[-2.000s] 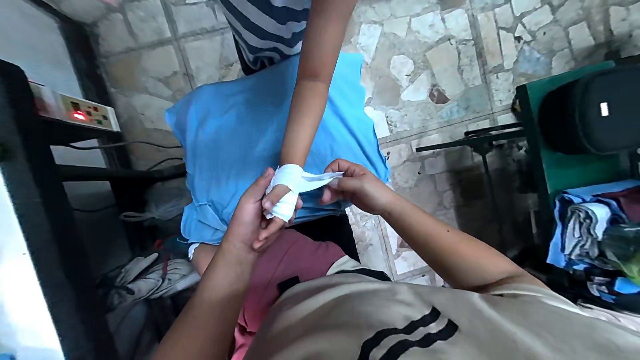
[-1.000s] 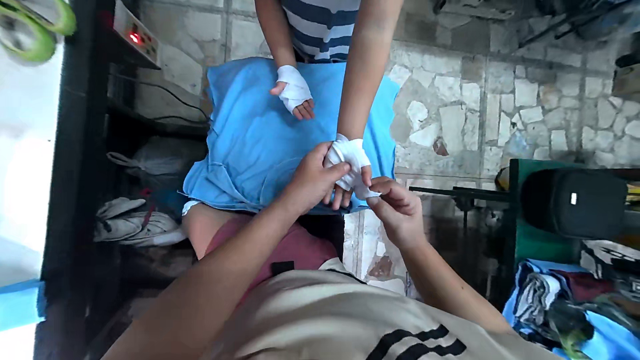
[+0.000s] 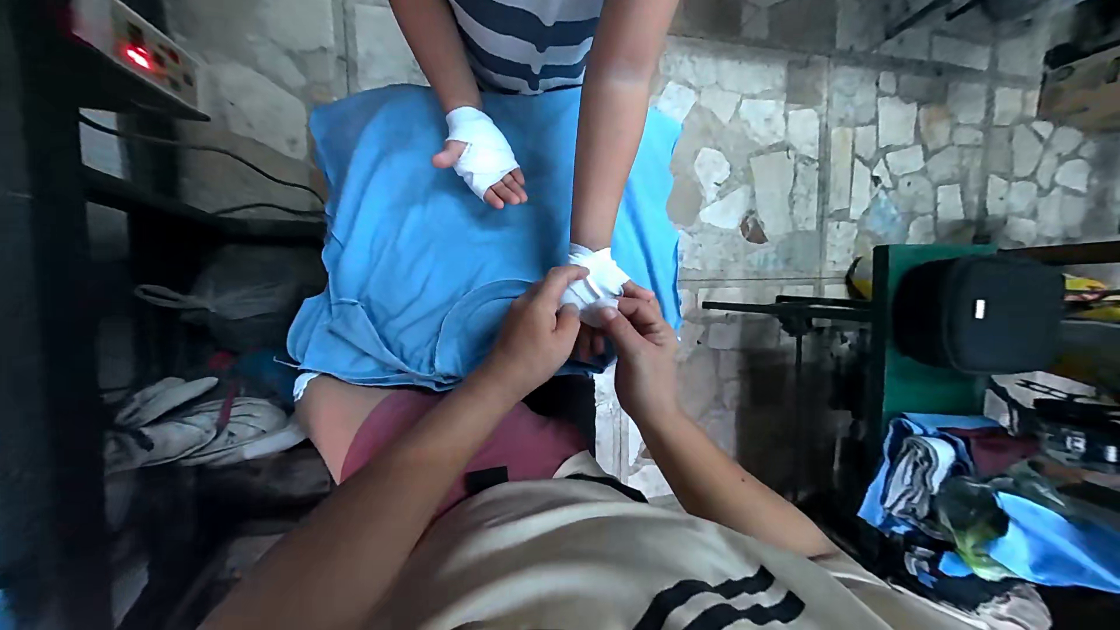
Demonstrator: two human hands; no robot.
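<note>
White wrapping tape or bandage goes around the hand and wrist of the other person's outstretched arm. My left hand grips that wrapped hand from the left side, its thumb and fingers at the white wrap. On the right side my right hand pinches the wrap near the person's fingers. The other person's second hand, wrapped in white with bare fingertips, rests palm up on a blue cloth. The cloth lies under both of that person's hands. Parts of the held fingers are hidden behind my hands.
At the upper left is a power strip with a red light and hanging cables. On the right, a black case sits on a green surface, with folded clothes below. A metal bar juts out over the stone floor.
The long loose strip stretched toward my right hand two seconds ago now lies close to the person's hand. My right hand has come in nearer to it. The second wrapped hand has come into view.
</note>
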